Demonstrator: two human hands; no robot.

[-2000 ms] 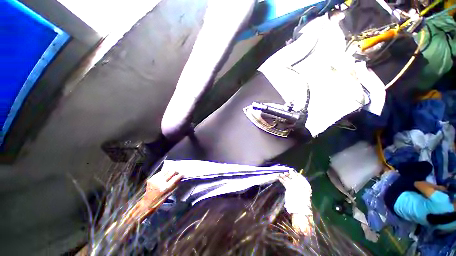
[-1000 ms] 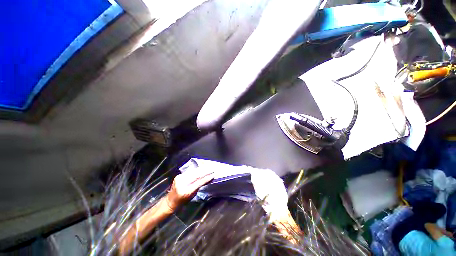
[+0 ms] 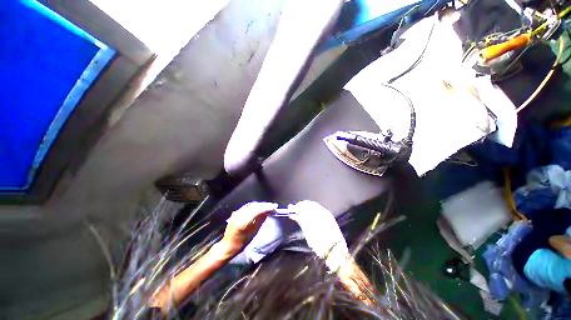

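Note:
A pale blue-grey garment (image 3: 268,239) is bunched between my hands at the near end of the dark ironing table (image 3: 313,164). My bare left hand (image 3: 248,225) grips its upper left edge. My right hand (image 3: 316,226), in a white glove, grips its upper right edge, close to the left hand. Hair hides the garment's lower part. The steam iron (image 3: 366,152) rests on the table beyond my hands, its pointed tip towards the left and its hose running up over the white pressing cloth (image 3: 432,100).
The pale sleeve board (image 3: 275,81) lies left of the table, on a blue support arm (image 3: 382,19). An orange-handled object (image 3: 506,47) lies among hoses at the far end. A white square bundle (image 3: 477,214) and blue garments (image 3: 508,256) lie at right, beside part of a person in light blue.
My hands have come closer together, from holding the garment stretched wide to holding it gathered between them. The iron stays on the table; the camera view has shifted.

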